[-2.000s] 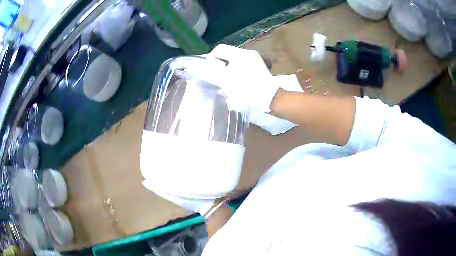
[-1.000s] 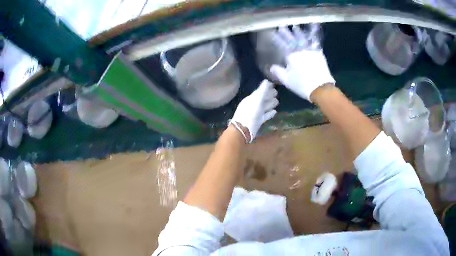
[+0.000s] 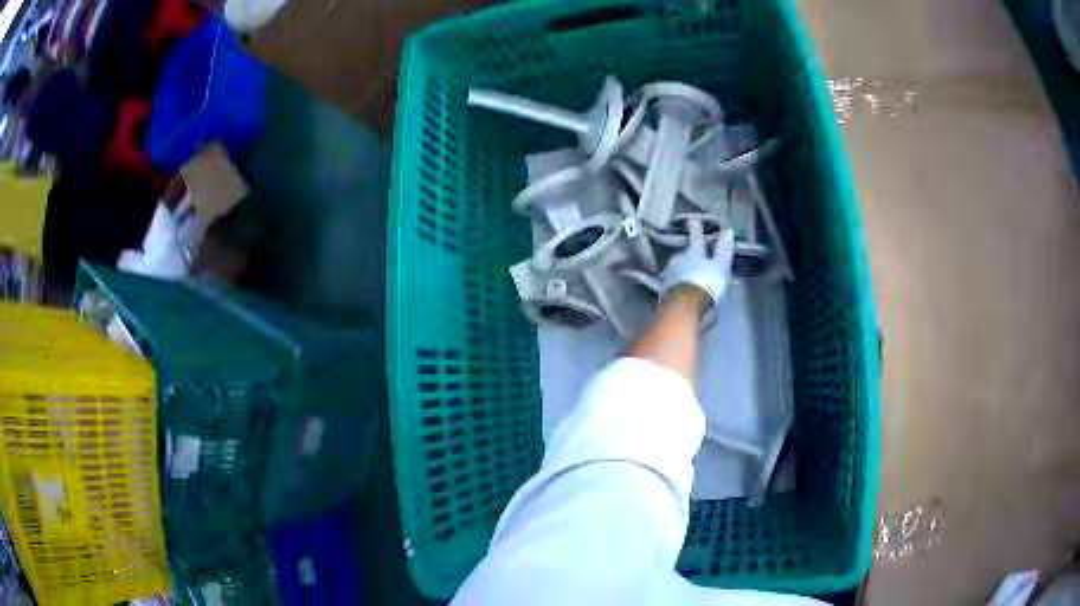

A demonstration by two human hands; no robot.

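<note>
A teal-green perforated crate (image 3: 841, 284) fills the middle of the view. Several off-white ring-and-stem inserts (image 3: 666, 178) lie jumbled in its upper half, some with dark ring centres. A pale grey-white liner sheet (image 3: 740, 385) lies beneath them. My left hand (image 3: 696, 270), in a white glove, reaches in from below. Its fingers are at the rim of one insert's ring, among the others; whether they grip it I cannot tell. My right hand is not in view.
Brown cardboard-covered bench (image 3: 959, 284) lies right of the crate. To the left stand a yellow crate (image 3: 83, 438), a dark green crate (image 3: 219, 438) and a blue container (image 3: 213, 95). A dark edge shows at the upper right.
The view has swung from the conveyor and bench to the crate. My left hand has moved from the conveyor side into the crate; my right hand has left the view.
</note>
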